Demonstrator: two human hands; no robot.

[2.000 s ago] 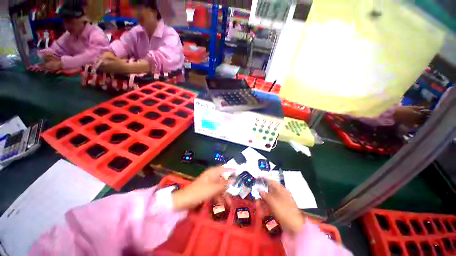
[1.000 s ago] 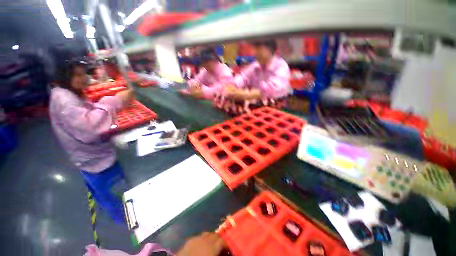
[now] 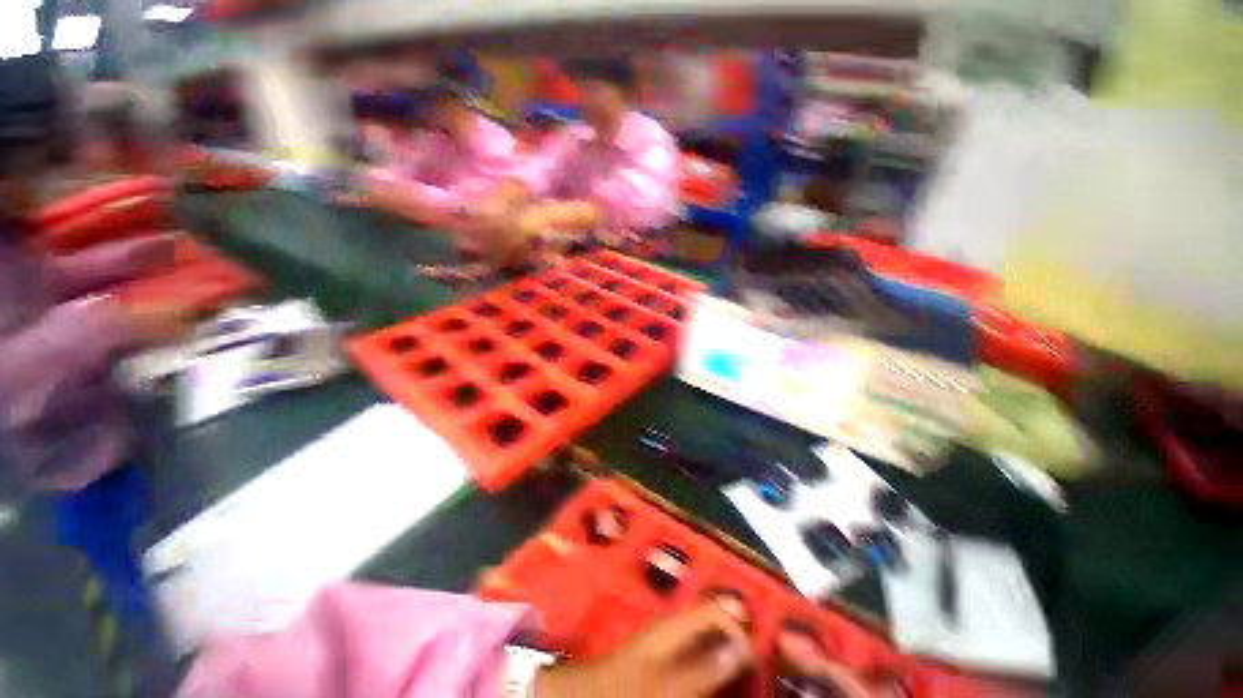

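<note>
The frame is blurred. The near red tray (image 3: 559, 586) lies at the bottom centre, with dark watch units in several pockets, one of them at its upper part (image 3: 667, 567). My left hand (image 3: 668, 657), with a white strap at the wrist, is over the tray, its fingertips at a pocket with a dark unit. Whether it grips the unit is unclear. My right hand (image 3: 826, 668) is small, blurred and cut off by the bottom edge, over the tray's right part. Its hold cannot be told. Several dark watch units lie on white paper (image 3: 787, 543) beyond the tray.
A larger filled red tray (image 3: 470, 434) is at left centre, with a white sheet (image 3: 307, 518) below it. A white instrument (image 3: 818, 378) stands behind the units. A dark pen (image 3: 947, 578) lies on a paper slip (image 3: 995, 614). Co-workers in pink (image 3: 620, 171) sit beyond.
The view has swung left, then partly back right. My left hand, last at the tray's left edge, is now over its pockets. My right hand, out of view a second ago, shows again at the bottom.
</note>
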